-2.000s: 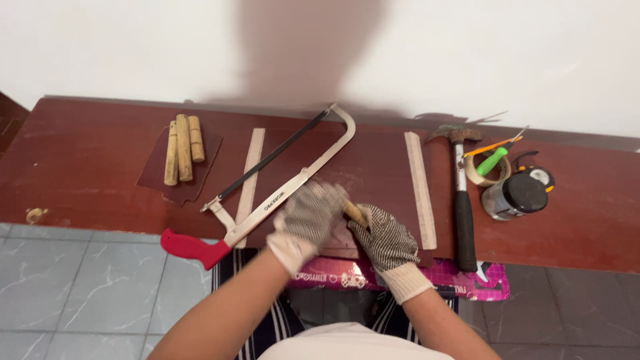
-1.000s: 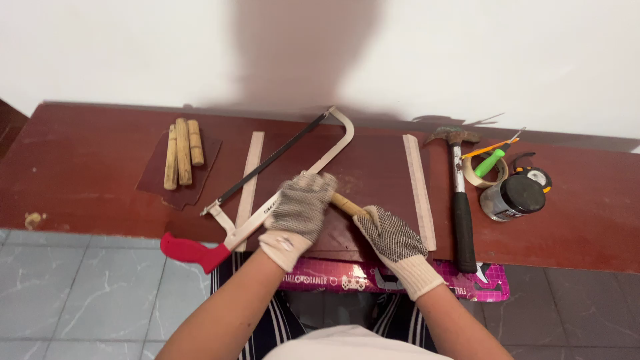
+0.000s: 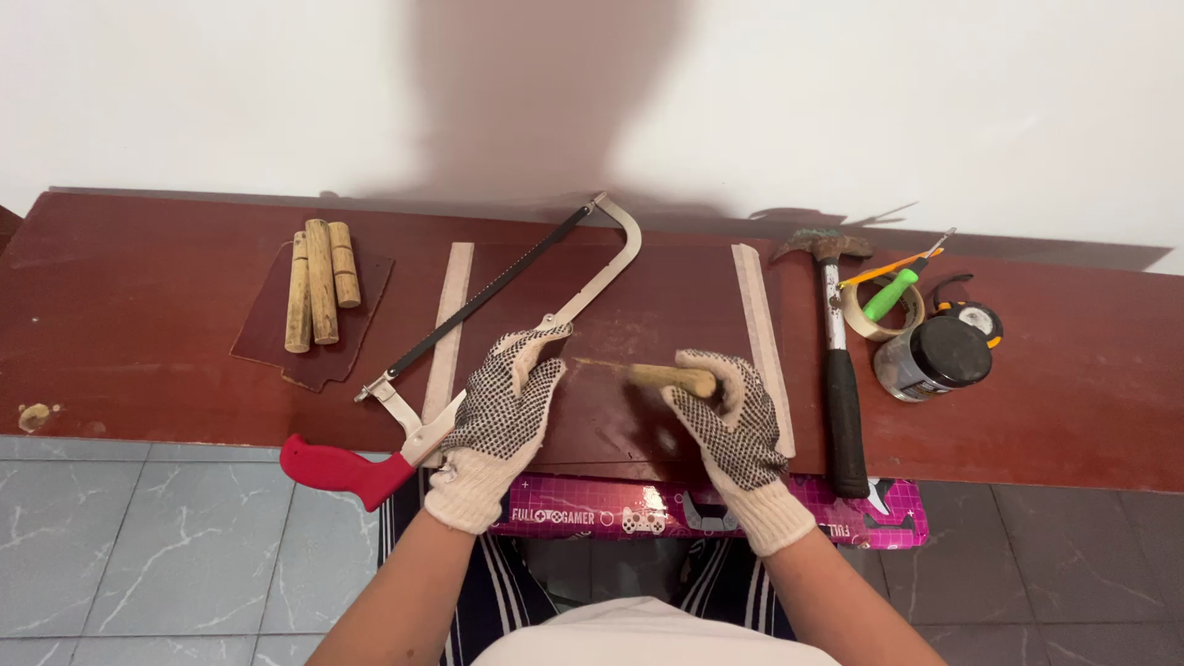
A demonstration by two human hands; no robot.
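Observation:
Both hands wear white knit gloves with dark dots. My right hand grips a short wooden stick between thumb and fingers, its rounded end toward the palm. My left hand holds nothing, its fingers a little apart, beside the frame of a bow saw with a red handle. Between the hands, light brown dust lies on a dark red sheet taped along both sides to the red-brown bench. Three cut wooden sticks rest on a dark sandpaper-like piece at the left.
Right of the taped sheet lies a claw hammer. Beyond it are a masking tape roll, a green-handled tool, a yellow pencil, a black-lidded jar and a tape measure. A pink patterned box shows below the front edge.
My left hand was closed around the stick one second ago; it has let go and moved away leftward. The stick remains in my right hand. The saw and bench items have stayed put.

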